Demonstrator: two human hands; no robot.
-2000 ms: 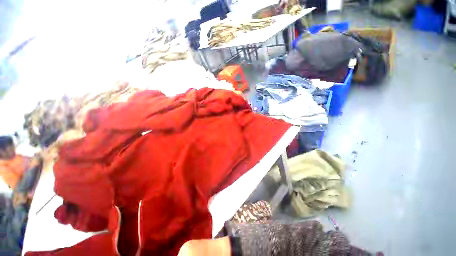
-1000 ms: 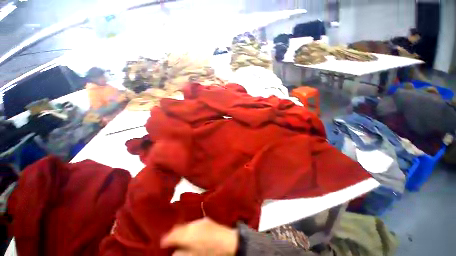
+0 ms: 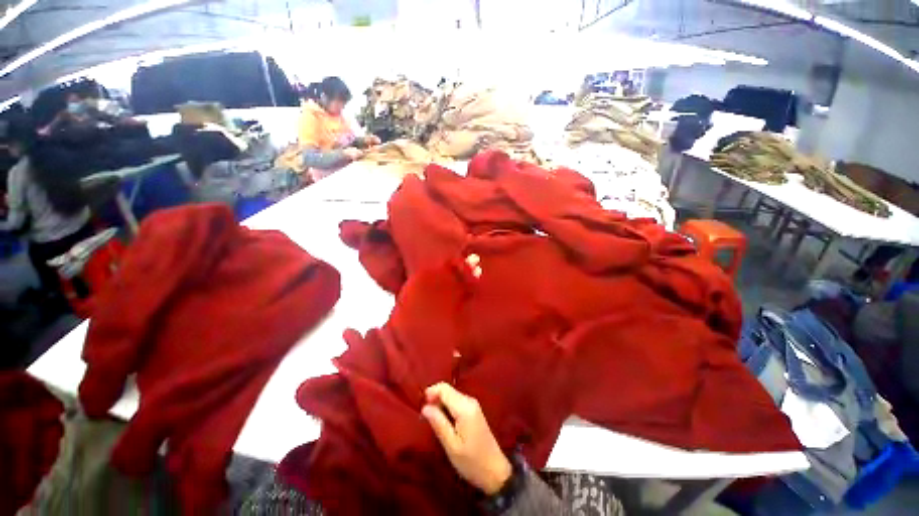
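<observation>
A red garment (image 3: 403,433) is bunched and partly lifted at the table's near edge. My right hand (image 3: 466,435) comes in from the bottom, its fingertips closed on the red cloth; no cutter can be made out. Fingertips of my left hand (image 3: 473,265) show small at the garment's upper edge, holding the cloth; the rest of that hand and its arm are hidden by red cloth. Just beyond and to the right, more red garments (image 3: 645,353) lie heaped on the white table (image 3: 675,454).
A separate red garment (image 3: 202,312) hangs over the table's left edge. A person in orange (image 3: 324,123) is at the table's far left side. Khaki clothing (image 3: 484,121) is piled at the back. An orange stool (image 3: 713,242) and denim clothing (image 3: 806,368) are at right.
The view has turned left. My right hand, blurred over the cloth before, now pinches it. Left fingertips have come into view. The near red garment is now raised and gathered.
</observation>
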